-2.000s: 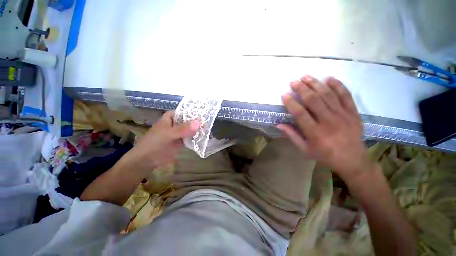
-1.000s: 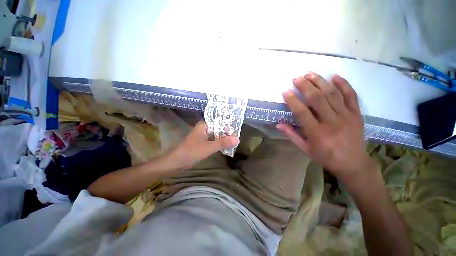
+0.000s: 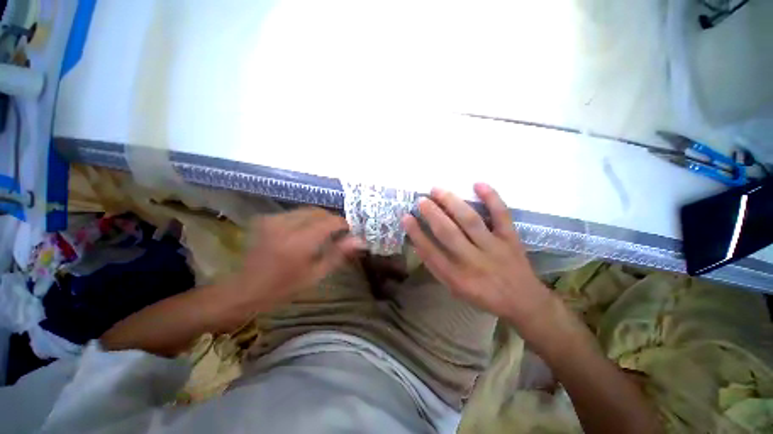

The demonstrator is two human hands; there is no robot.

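Note:
A white lace trim (image 3: 377,216) hangs over the front table edge, between my two hands. My left hand (image 3: 297,254) is blurred, at the left side of the lace with its fingertips near the lower left edge; whether it grips the lace cannot be told. My right hand (image 3: 475,254) is at the table edge right of the lace, fingers spread, with fingertips close to the lace's right edge. The lace's upper part fades into the bright glare on the white tabletop (image 3: 297,93).
Blue-handled snips (image 3: 716,161) lie at the right beside a black phone (image 3: 725,225) at the table edge. A ruler strip (image 3: 593,242) runs along the front edge. Yellowish cloth (image 3: 678,331) is heaped at lower right. Machine parts (image 3: 21,80) stand at far left.
My right hand has moved left and down from the tabletop to beside the lace. My left hand, seen holding the lace's lower end before, is now blurred at its left side. The view has shifted.

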